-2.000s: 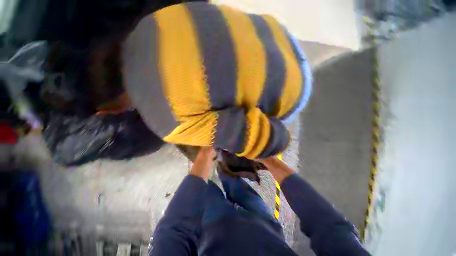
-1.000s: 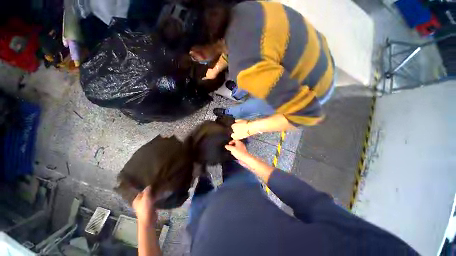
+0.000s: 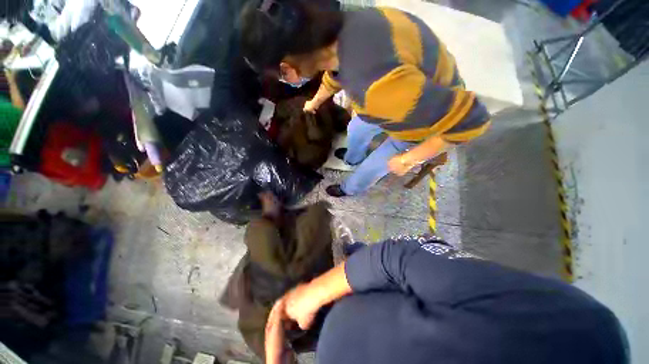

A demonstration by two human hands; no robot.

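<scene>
A brown bundle of cut pieces [image 3: 288,249] is in front of me, bulging above and below a narrower middle. My right hand [image 3: 304,306] is closed at its lower right side, with the fingers partly blurred. My left hand [image 3: 277,323] is beside and partly behind my right hand at the bundle's lower part; its fingers are hidden, so its grip is unclear. A small blurred skin-coloured patch shows at the bundle's top; I cannot tell what it is.
A person in a striped top [image 3: 398,85] bends ahead, one hand on brown cloth [image 3: 306,131], the other by a small brown piece [image 3: 427,170]. A black plastic bag [image 3: 220,167] lies beyond the bundle. Also in view are a red item [image 3: 71,156], a blue crate [image 3: 89,277] and a metal frame [image 3: 562,75].
The striped person first blocked the view and now stands farther ahead. The brown bundle has come into view and turned more upright. My hands, apart a second ago, are now close together.
</scene>
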